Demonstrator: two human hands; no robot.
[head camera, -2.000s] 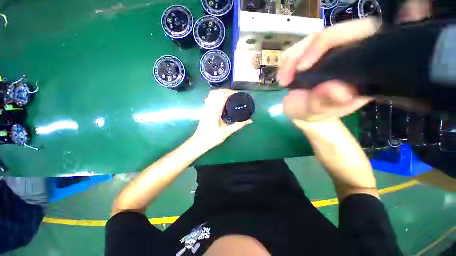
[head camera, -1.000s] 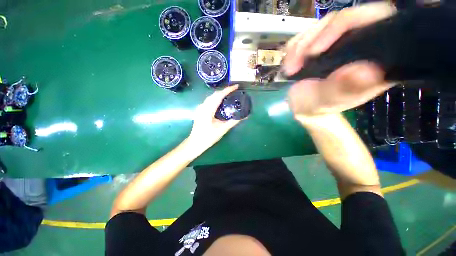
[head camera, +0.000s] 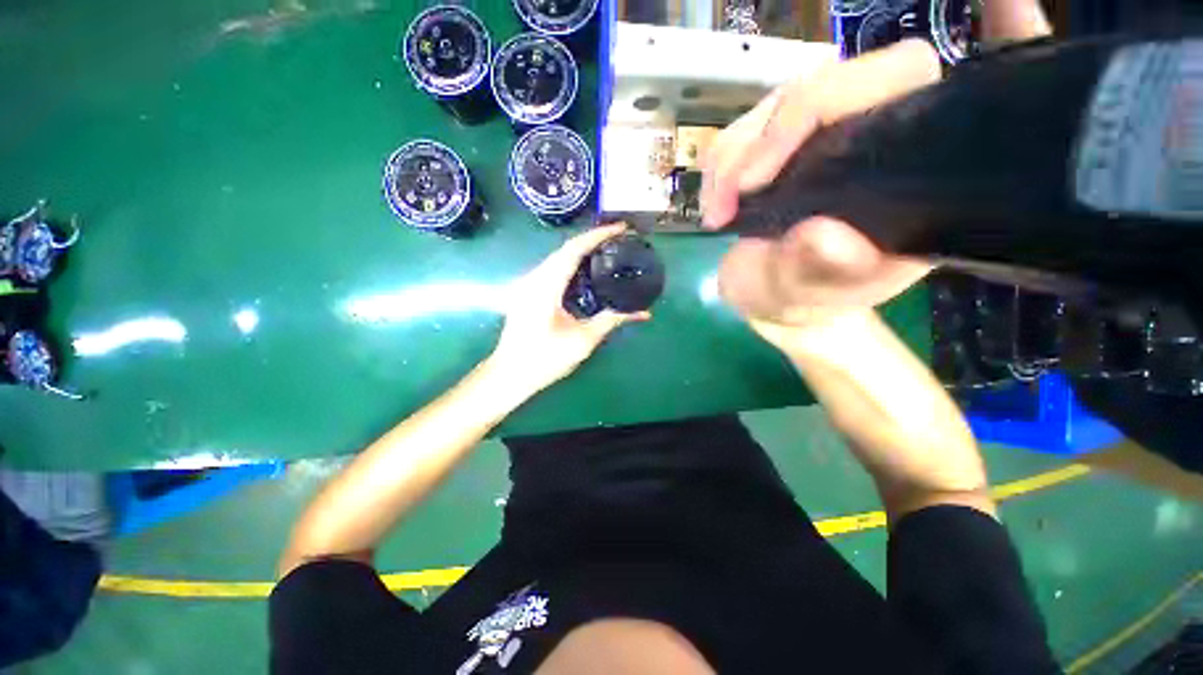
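Note:
My left hand (head camera: 548, 310) is closed around a black cylindrical unit (head camera: 625, 273) on the green bench mat, just below the screw feeder. The unit shows a plain dark face with faint marks. My right hand (head camera: 825, 264) grips the narrow end of the electric screwdriver (head camera: 976, 152), a long thick black barrel with a pale label, large and close to the camera. Its tip is hidden at my fingers, in front of the brassy mechanism of the white screw feeder (head camera: 633, 178). The tip and any screw cannot be made out.
Several black cylindrical units with silver-ringed faces (head camera: 430, 185) stand left of the feeder; more show behind it. Wired subassemblies (head camera: 29, 356) lie at the far left. Black trays (head camera: 1016, 323) sit at the right above a blue stool (head camera: 1042, 415). Another person's dark clothing (head camera: 46, 580) shows lower left.
The held unit has turned in my left hand, from a shiny tilted view to a darker face. My right hand and the screwdriver have shifted slightly left. The whole view has shifted a little.

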